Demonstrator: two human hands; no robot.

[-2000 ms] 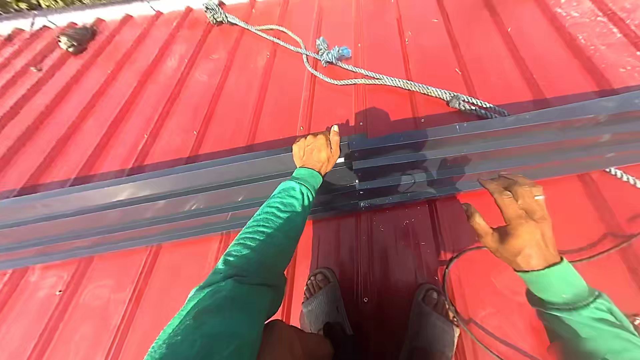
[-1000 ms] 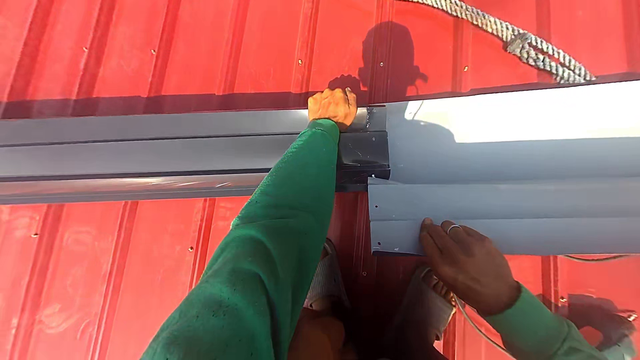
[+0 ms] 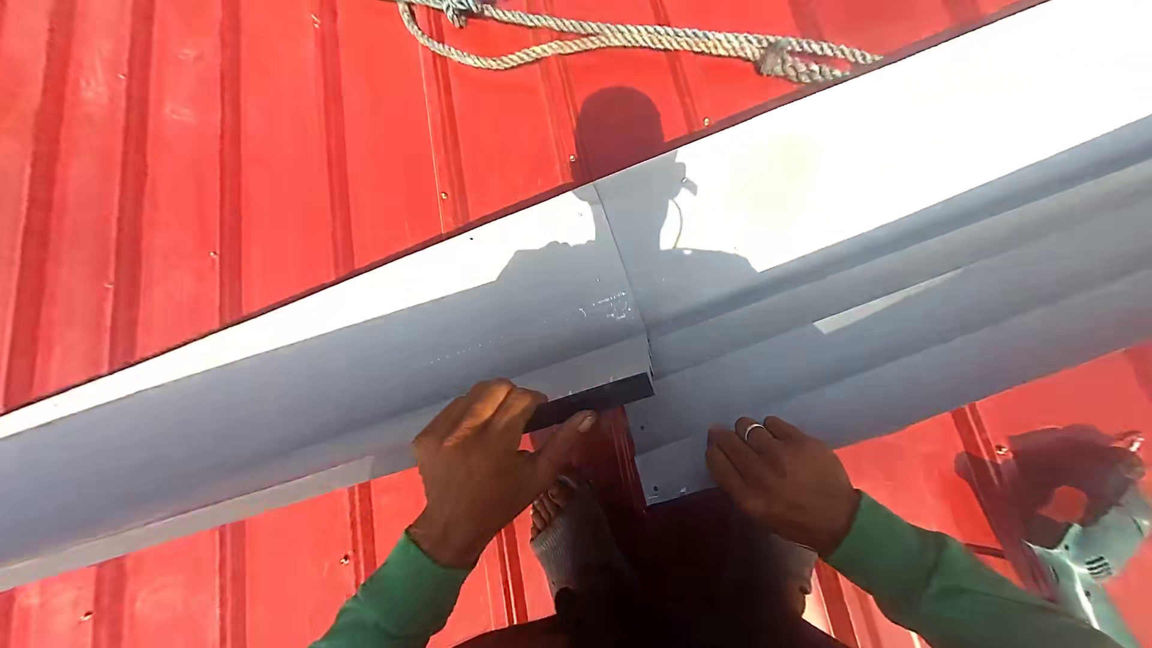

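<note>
Two long bent sheet-metal flashings lie across the roof, their pale grey faces up. My left hand (image 3: 490, 459) is shut on the near edge of the left flashing (image 3: 270, 405), at a dark folded strip by its end. My right hand (image 3: 783, 477), with a ring on one finger, grips the near edge of the right flashing (image 3: 900, 333) close to its end corner. The two flashings meet in front of me; on the far side their ends touch or overlap, while red roof shows between their near corners.
Red ribbed metal roofing (image 3: 279, 162) with screws lies all around. A knotted rope (image 3: 630, 36) runs beyond the flashings. At the lower right is a teal power tool (image 3: 1102, 549), partly in shadow. My sandalled feet (image 3: 576, 531) are just below the joint.
The left flashing showed its dark face one second ago and now shows its pale face. My left hand has moved from the far edge to the near edge.
</note>
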